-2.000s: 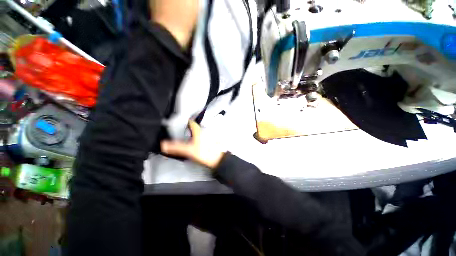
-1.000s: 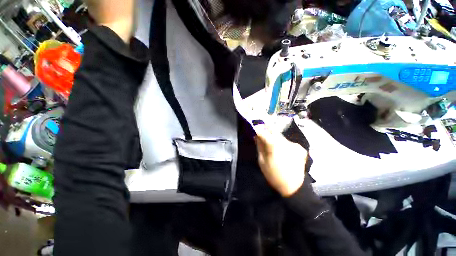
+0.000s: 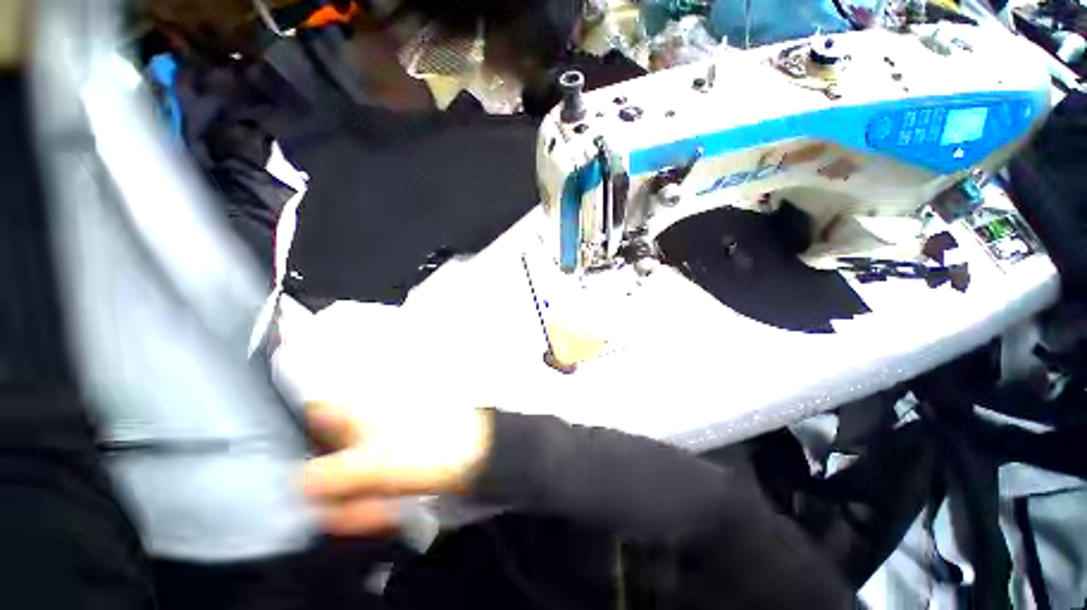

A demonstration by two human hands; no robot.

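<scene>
The pale grey-white garment panel (image 3: pixel 179 358) hangs at the far left, blurred by motion, with black parts along its left side. My right hand (image 3: pixel 399 462) is bare and blurred, low left of centre. Its fingers point left and touch the panel's right edge; whether they grip it is unclear. A dark sleeve runs down the left rim. A blurred tan patch in the top left corner may be part of my left hand (image 3: pixel 14 33), cut off by the edge; its fingers are hidden.
The white sewing machine (image 3: pixel 822 131) with a blue stripe stands right of centre. Black cut pieces (image 3: pixel 751 268) lie under its arm. Black panels (image 3: pixel 405 191) with white edges lie left of it. Black and grey strips (image 3: pixel 954 477) hang below the table edge (image 3: pixel 834 387).
The pale panel has moved from beside the machine to the far left. My right hand has moved left and down with it. The view has shifted, uncovering the black panels left of the machine.
</scene>
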